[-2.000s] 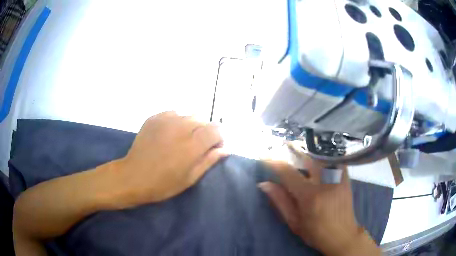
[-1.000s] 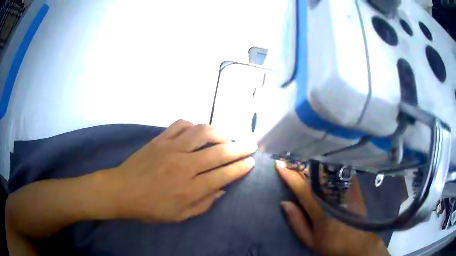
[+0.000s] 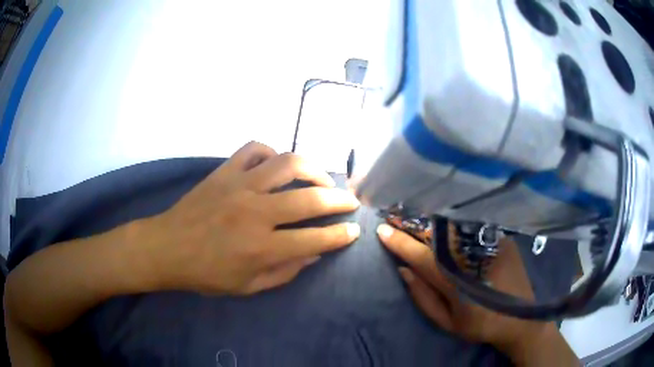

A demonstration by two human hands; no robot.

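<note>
A dark grey garment piece (image 3: 323, 308) lies over the front of the white machine bed, its far edge near the needle area. The sewing machine head (image 3: 459, 107), white with a blue stripe, stands over it at the right. My left hand (image 3: 237, 222) lies flat on the cloth left of the needle area, fingers spread and pointing right. My right hand (image 3: 459, 301) rests on the cloth at the right, partly hidden behind the curved metal bar (image 3: 531, 308). The needle and presser foot are mostly hidden by the head.
The slide plate (image 3: 326, 122) is outlined in the white bed beyond my left hand. Blue tape (image 3: 29, 79) is stuck on the table at the far left. A loose white thread loop (image 3: 226, 356) lies on the cloth near the bottom. Small dark items lie at the right edge.
My left hand has come forward and opened flat on the cloth. My right hand's fingertips now show beside the needle area. The machine head looks larger and closer, then shifts slightly left.
</note>
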